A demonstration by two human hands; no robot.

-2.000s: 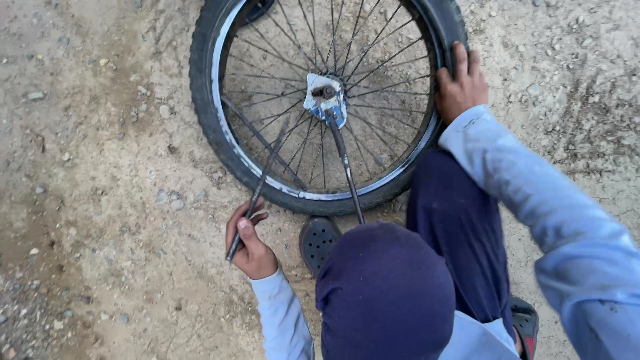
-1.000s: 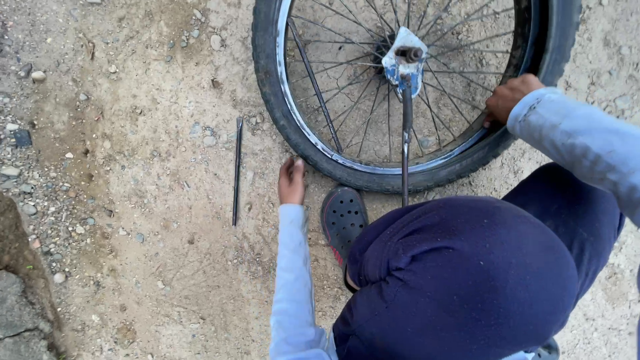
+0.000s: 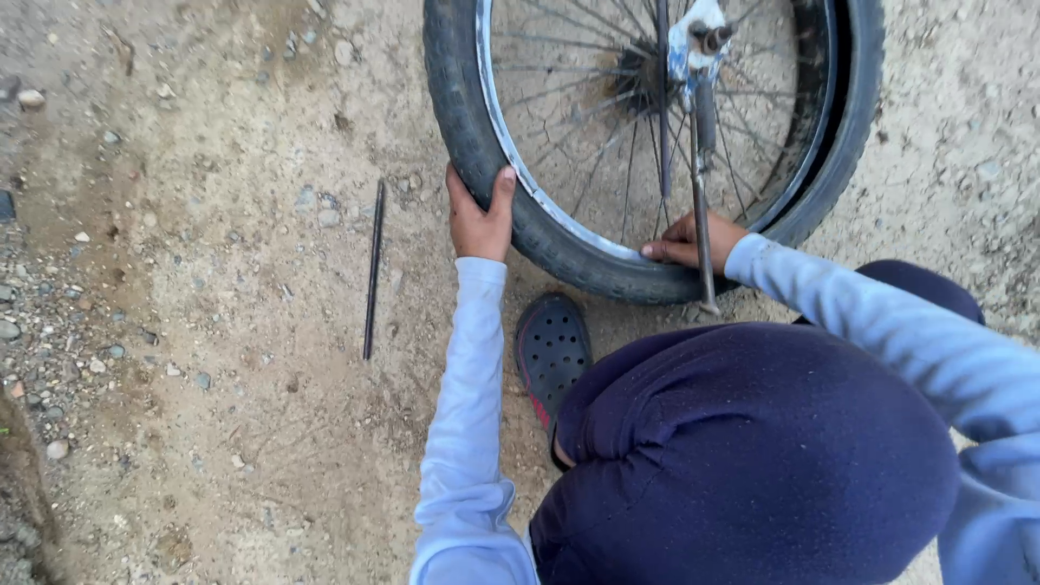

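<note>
A bicycle wheel with a black tyre (image 3: 463,106) and a bare metal rim (image 3: 497,122) lies at the top of the head view. My left hand (image 3: 481,213) grips the tyre at its lower left, thumb on top near the rim. At the bottom of the wheel my right hand (image 3: 697,241) touches the rim and tyre, partly hidden by a metal rod (image 3: 700,195) that runs down from the hub. A white and blue metal bracket (image 3: 697,45) sits over the hub. On the right side a dark gap shows between tyre and rim.
A thin dark metal rod (image 3: 374,272) lies on the dirt ground (image 3: 244,325) left of my left hand. My foot in a dark clog (image 3: 555,349) stands just below the wheel. Small stones are scattered at the left, beside a rough block (image 3: 20,496) at the lower left edge.
Two seconds ago my left hand held a dark rod; one second ago that rod lay on the ground. My left hand now grips the tyre. My right hand has moved along the wheel to its bottom.
</note>
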